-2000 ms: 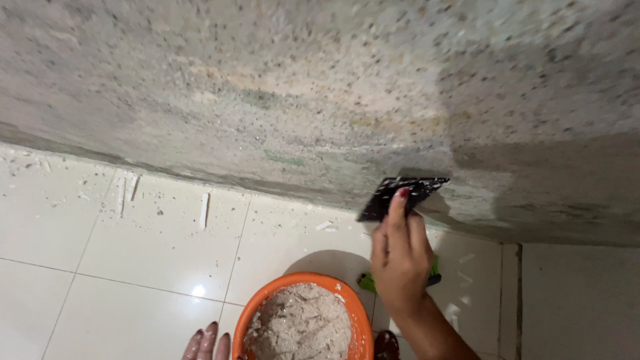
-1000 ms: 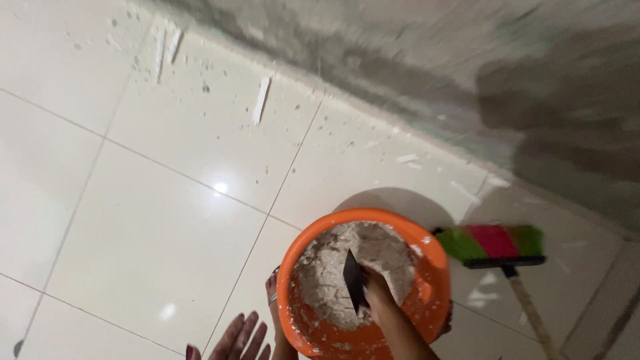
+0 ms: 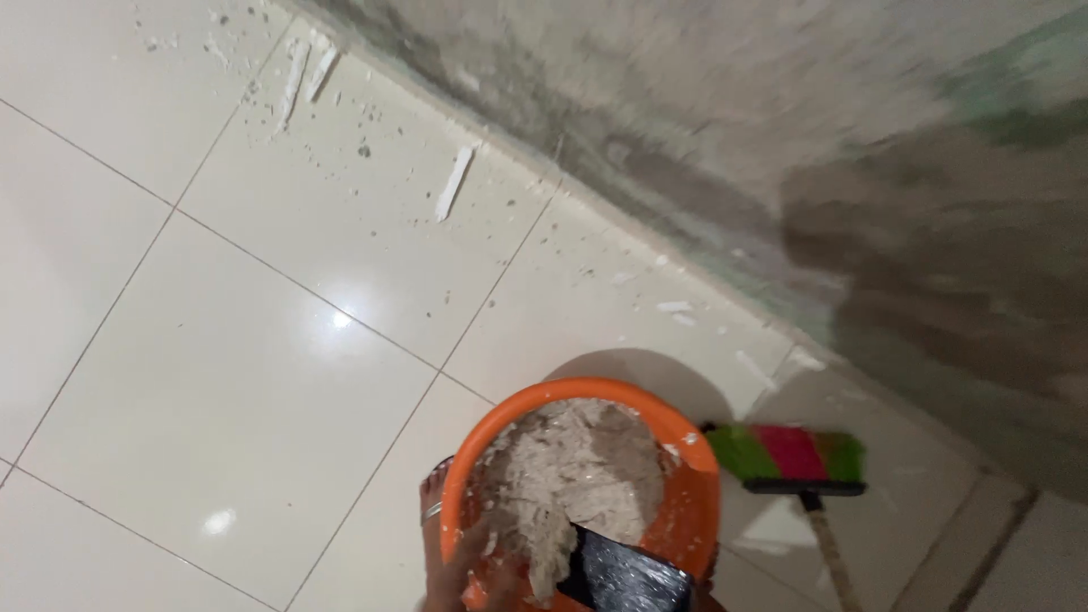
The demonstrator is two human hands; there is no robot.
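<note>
An orange plastic tub [image 3: 565,389] near the bottom of the view holds a pale, lumpy wet plaster-like mix [image 3: 586,467]. A flat black scraper [image 3: 633,574] is over the tub's lower part, a clump of the mix on its left edge. My right hand [image 3: 704,598] shows only as a sliver at the bottom edge, at the scraper's right end, closed on it. My left hand [image 3: 484,565], blurred, is at the tub's lower left, close to the clump; whether it touches the clump is unclear.
The rough, stained wall [image 3: 663,110] runs diagonally along the tiled floor [image 3: 280,382]. A green and pink broom [image 3: 790,455] lies right of the tub. White strips [image 3: 455,183] and crumbs lie along the wall's foot. A foot [image 3: 432,510] is beside the tub's left side.
My right hand has moved with the scraper from the wall into the tub, then to its lower edge, a clump now on the scraper. My left hand has come to the tub. The view has shifted downward.
</note>
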